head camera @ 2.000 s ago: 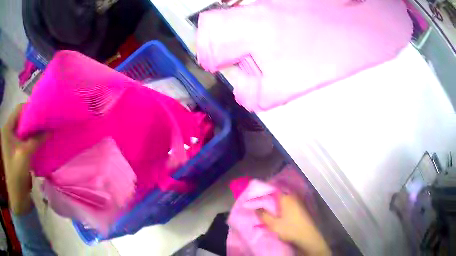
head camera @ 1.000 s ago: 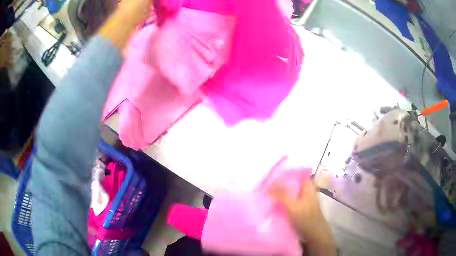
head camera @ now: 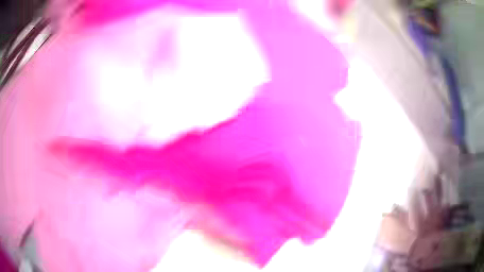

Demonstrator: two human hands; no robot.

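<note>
A large garment piece fills most of the view, badly blurred and overexposed. Its hot pink and magenta face [head camera: 297, 154] lies at the centre and right. A pale pink part [head camera: 106, 212] spreads over the left and lower left. A dark pink fold runs between the pale areas. My left hand cannot be made out. A skin-toned blurred shape shows at the lower right, but I cannot tell whether it is my right hand or part of the machine.
The white table [head camera: 382, 138] glares to the right of the cloth. Blurred machine parts [head camera: 446, 228] are at the lower right. A blue strip [head camera: 454, 101] runs down near the right edge.
The pink cloth has come much closer and now covers most of the view. The blue basket, the grey-blue sleeve and my left hand have gone from sight. The picture has blurred strongly.
</note>
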